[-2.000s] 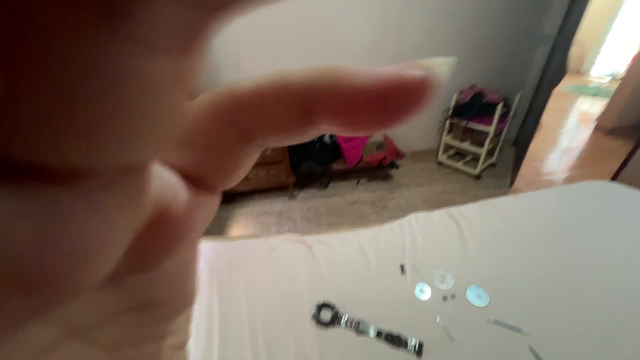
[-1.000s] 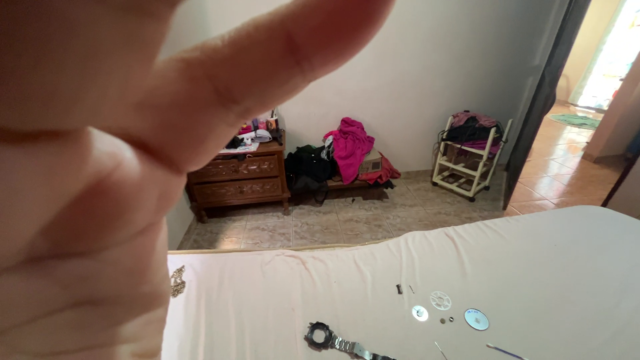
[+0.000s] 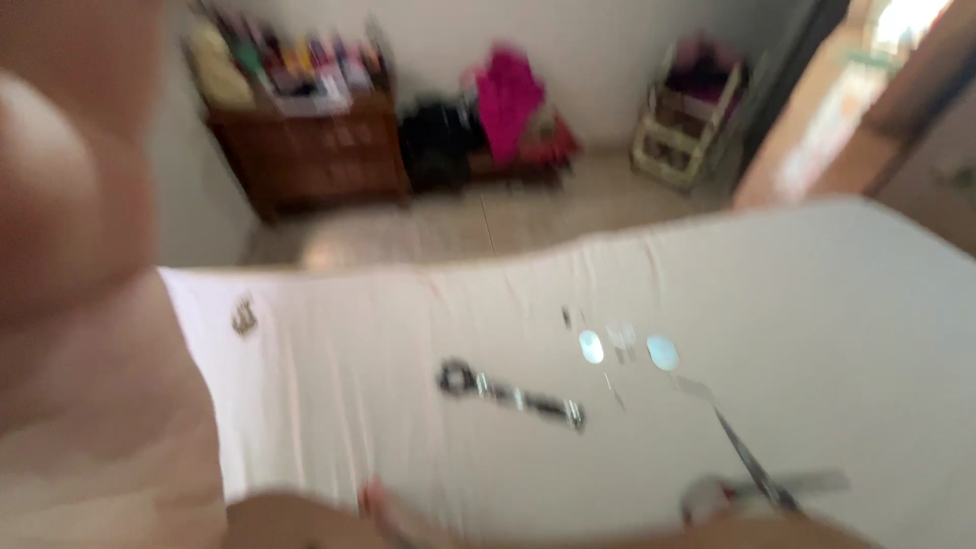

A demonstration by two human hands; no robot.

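My left hand, large and blurred, fills the left edge close to the camera; its fingertips are out of frame, and I cannot tell what it holds. My right hand is not clearly seen. On the white sheet lies a watch with a metal bracelet, its round case at the left end. Farther right are two pale bluish discs and a clearer disc between them. A small dark part lies behind them. A dark pointed tool is at the lower right, blurred.
A small brownish chain-like object lies at the sheet's left. Blurred skin shows along the bottom edge. Beyond the bed stand a wooden chest of drawers bearing many items, a pink cloth on a heap, and a pale rack with clothes.
The view has tilted down and swung left, bringing the dark pointed tool into sight. My left hand's outstretched digit, which crossed the upper view before, no longer shows.
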